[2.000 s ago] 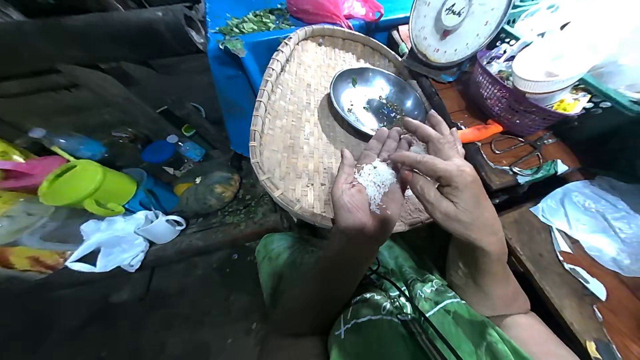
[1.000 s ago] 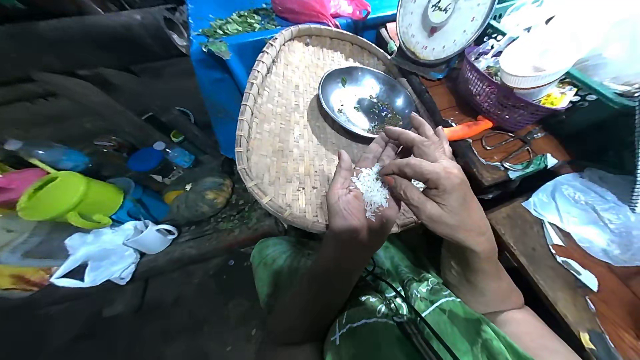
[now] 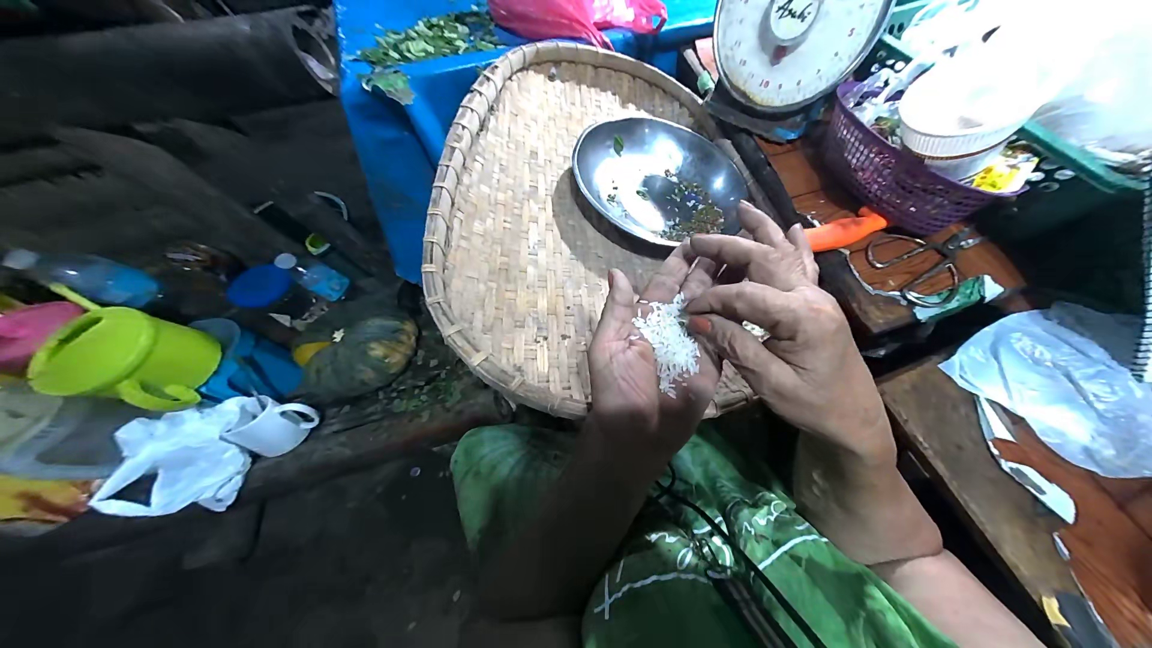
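White rice grains (image 3: 670, 342) lie in a small heap on the cupped palm of my left hand (image 3: 630, 369), held palm up over the near edge of a woven bamboo tray (image 3: 513, 234). Thumb and index finger of my right hand (image 3: 778, 328) are brought together at the right side of the heap; whether grains are pinched between them is too small to tell. Beyond the hands, a shiny metal bowl (image 3: 621, 193) rests on the tray with dark bits and a few green leaf pieces inside. The tray sits on my lap, over green patterned cloth (image 3: 765, 558).
A dial scale (image 3: 792, 63), a purple basket (image 3: 864, 180), an orange-handled tool (image 3: 846, 231) and scissors (image 3: 936, 270) are at the right. Green leaves (image 3: 432, 40) lie on a blue surface behind. At the left are a lime-green plastic container (image 3: 117, 355), bottles and a squash (image 3: 360, 351).
My right hand's fingers were spread above the palm two seconds ago; thumb and index finger have since come together at the rice. My left palm has stayed under the heap.
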